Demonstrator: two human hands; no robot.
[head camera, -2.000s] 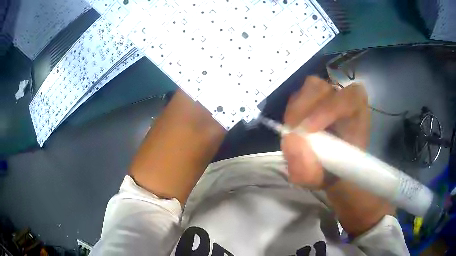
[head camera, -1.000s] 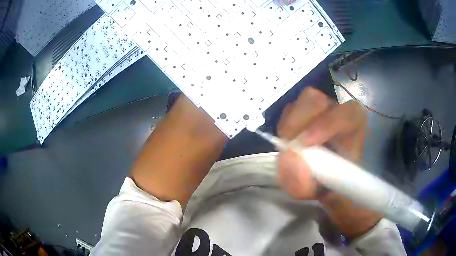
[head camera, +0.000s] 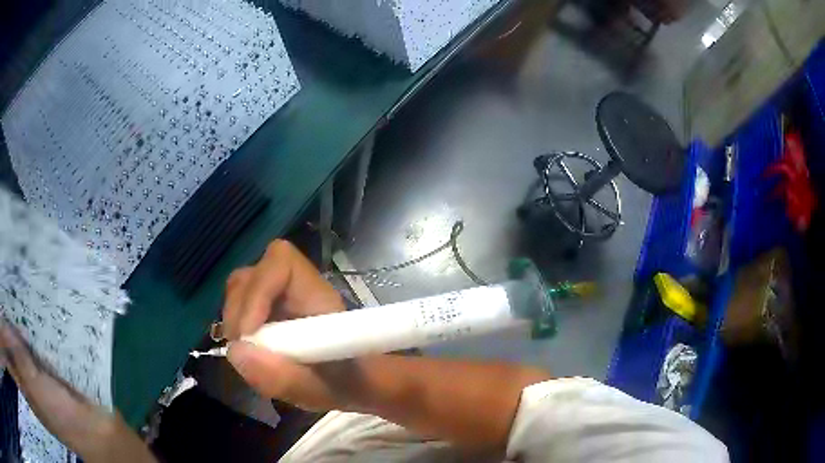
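My right hand (head camera: 289, 344) holds a fat white dispensing syringe (head camera: 407, 324) like a pen. Its thin tip points left, with a small white bit at the end. Its green cap (head camera: 534, 298) is at the right end. My left hand (head camera: 68, 407) is at the lower left edge, partly cut off, against a white PCB panel (head camera: 54, 298); its fingertips are hidden or blurred, so its grip is unclear. A large fanned stack of PCB panels (head camera: 163, 127) lies on the green bench mat (head camera: 149, 362) at the upper left.
A black ribbed rack (head camera: 217, 231) lies beside the stack. Another panel block (head camera: 407, 27) is at the top. Beyond the bench edge are a round stool (head camera: 638, 140), a looped hose (head camera: 461, 244) and blue bins (head camera: 651, 271) holding red and yellow items.
The view has swung right, showing the stool and bins. The syringe tip is now away from the panel corner. The panel and my left hand now appear at the far left.
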